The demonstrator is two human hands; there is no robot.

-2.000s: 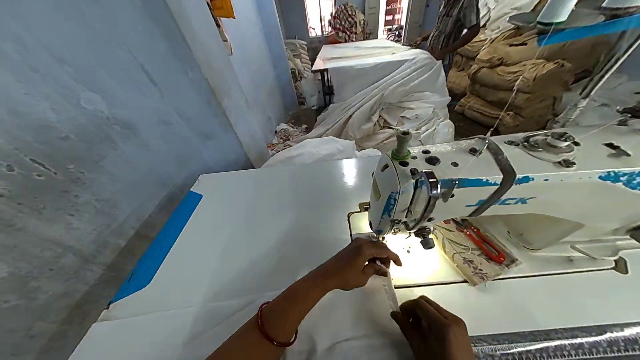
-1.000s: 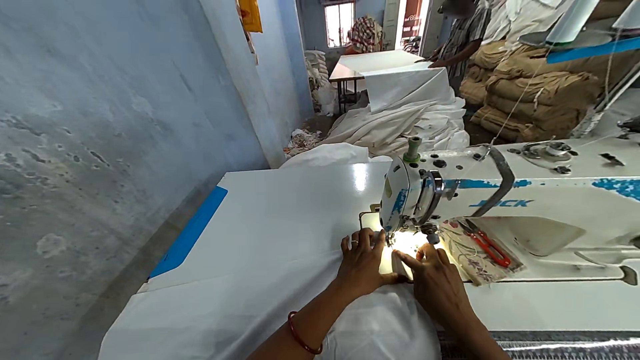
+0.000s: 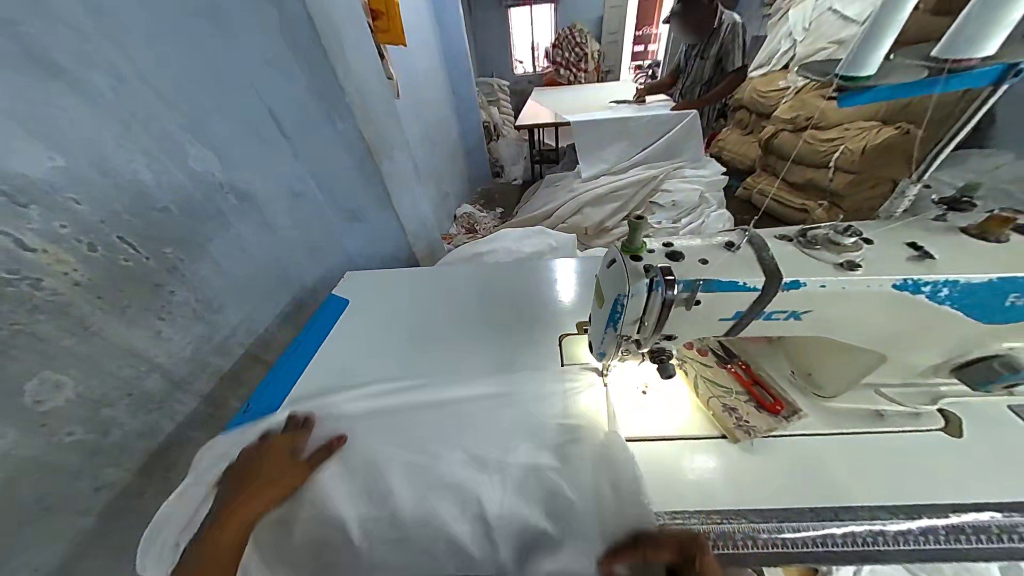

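Observation:
White cloth [image 3: 448, 472] lies spread over the front left of the sewing table, its right edge running up to the needle area of a Jack sewing machine [image 3: 720, 296]. My left hand [image 3: 272, 468] rests on the cloth at its left side, fingers apart. At the bottom edge of the view, my right hand [image 3: 660, 552] is blurred and partly cut off, by the cloth's lower right edge; whether it grips the cloth is unclear. The machine's lamp lights the needle plate. Red-handled thread snips [image 3: 752, 380] lie on a patterned cloth piece [image 3: 724, 400] under the machine arm.
A blue-grey wall [image 3: 176, 160] stands at the left. Behind the machine are a heap of white cloth [image 3: 640, 200], brown sacks [image 3: 824, 152] and a far table [image 3: 592, 96] where another person [image 3: 708, 64] stands. Thread cones [image 3: 880, 36] stand at upper right. A measuring tape [image 3: 848, 538] runs along the table's front edge.
My hands have moved away from the needle area, the left to the cloth's left side and the right down toward the bottom edge. The cloth is now spread wider and bunched at the left.

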